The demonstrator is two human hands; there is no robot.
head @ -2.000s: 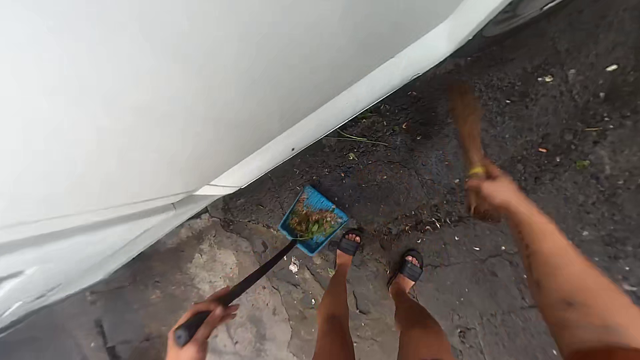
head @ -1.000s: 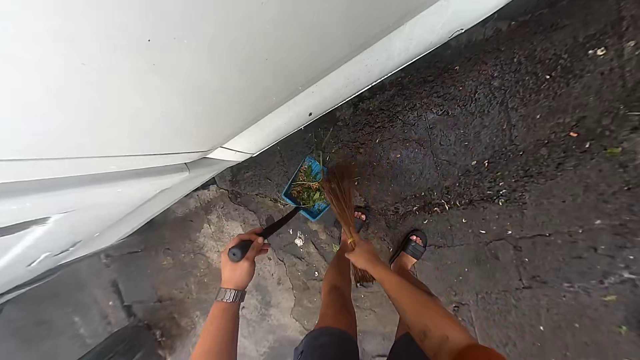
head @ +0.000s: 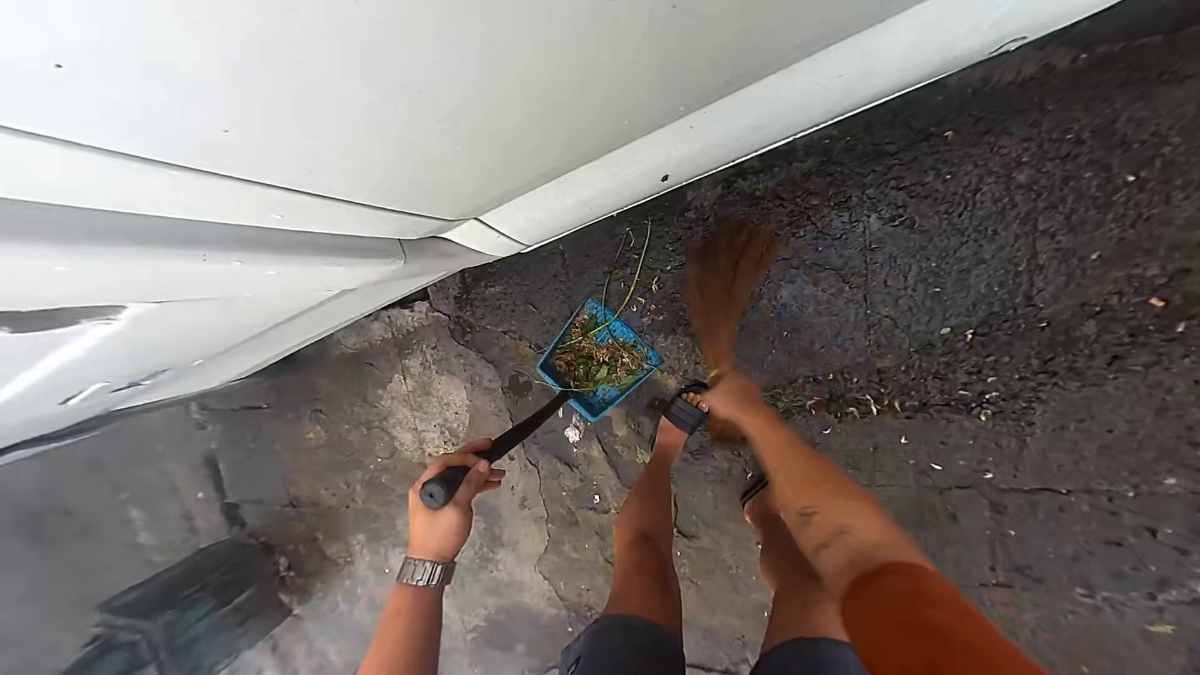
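My left hand [head: 450, 497] is closed around the black handle [head: 525, 428] of a blue dustpan [head: 614, 405], which rests on the ground. Dry leaves and green plant bits [head: 592, 361] lie in the pan, and a long thin stem [head: 642, 262] sticks out past its front edge. My right hand [head: 736, 401] grips a brown bristle broom [head: 727, 291] near its yellow binding. The bristles are blurred and fan out over the dark ground, to the right of the pan and apart from it.
A white vehicle's lower body [head: 581, 202] runs diagonally across the upper left, close to the pan. My sandalled feet [head: 687, 412] stand just below the broom. A dark box-like object [head: 197, 600] is at the lower left. Small leaf scraps [head: 858, 403] lie along the cracked pavement.
The broom was out at the far right, then came over beside and partly across the dustpan, and is now off the pan to its right. A long stem now sticks out clearly from the pan.
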